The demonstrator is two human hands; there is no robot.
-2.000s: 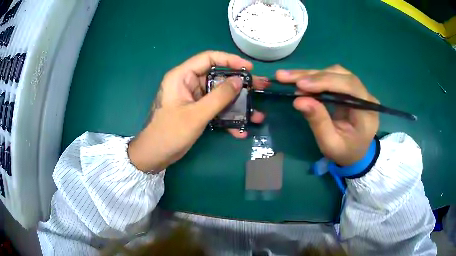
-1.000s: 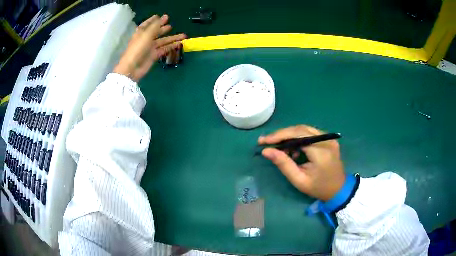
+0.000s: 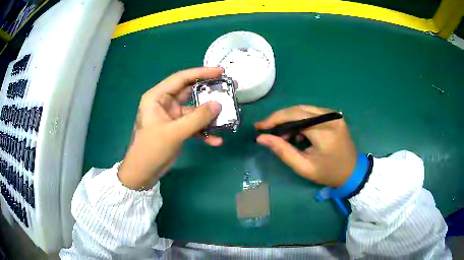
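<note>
My left hand point(image 3: 170, 119) holds a watch housing point(image 3: 230, 115) with its open side up, thumb on the bright white inside; small lugs show at its corners. My right hand point(image 3: 315, 144) holds black tweezers point(image 3: 318, 120) like a pen, to the right of the housing and apart from it; the tips are hard to make out. A grey-brown adhesive sheet point(image 3: 253, 201) on clear film lies on the mat below and between the hands.
A round white tub point(image 3: 263, 87) with small white bits stands behind the housing. A thick white foam tray point(image 3: 66, 109) with rows of dark pieces is at the left. Yellow tape point(image 3: 285, 7) edges the green mat at the back. A blue wrist strap point(image 3: 358, 177) is on the right wrist.
My left hand was empty-looking at the far left by a dark piece; it is now back near the centre holding a housing. My right hand keeps the tweezers, nearly in place.
</note>
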